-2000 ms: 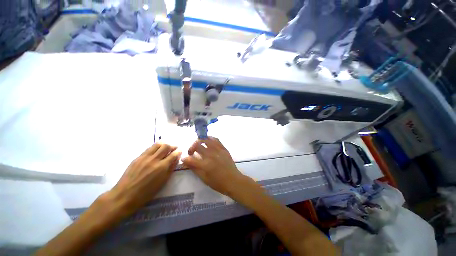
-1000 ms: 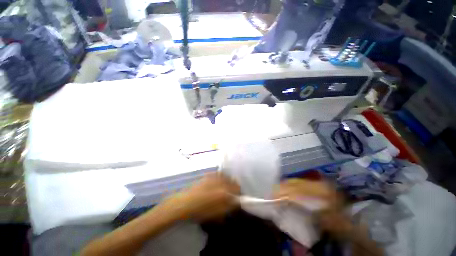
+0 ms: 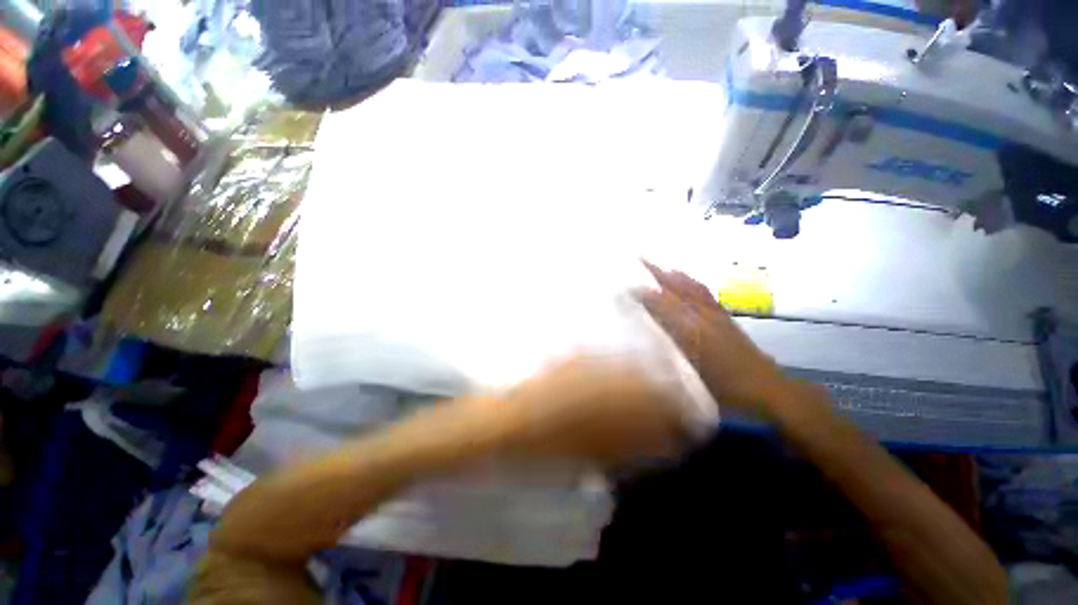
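Observation:
A broad stack of white cut panels (image 3: 473,225) lies left of the needle. My left hand (image 3: 615,408), blurred, is at the stack's front right corner on a white panel edge (image 3: 686,372); its fingers are too blurred to tell a grip. My right hand (image 3: 686,301) is just beyond it, with its fingertips at the right edge of the white cloth; whether they pinch it is unclear. More white pieces (image 3: 497,520) hang below the table edge, under my left forearm.
The white sewing machine (image 3: 922,136) stands at the right, with its presser foot (image 3: 733,210) near the stack. A yellow patch (image 3: 746,291) lies on the table beside my right hand. A shiny brown plastic-wrapped bundle (image 3: 213,260) is at the left. Blue-grey garment pieces (image 3: 556,41) lie behind the stack.
The view has swung left. Both hands have left the white piece held at the front edge and are now at the right side of the white stack.

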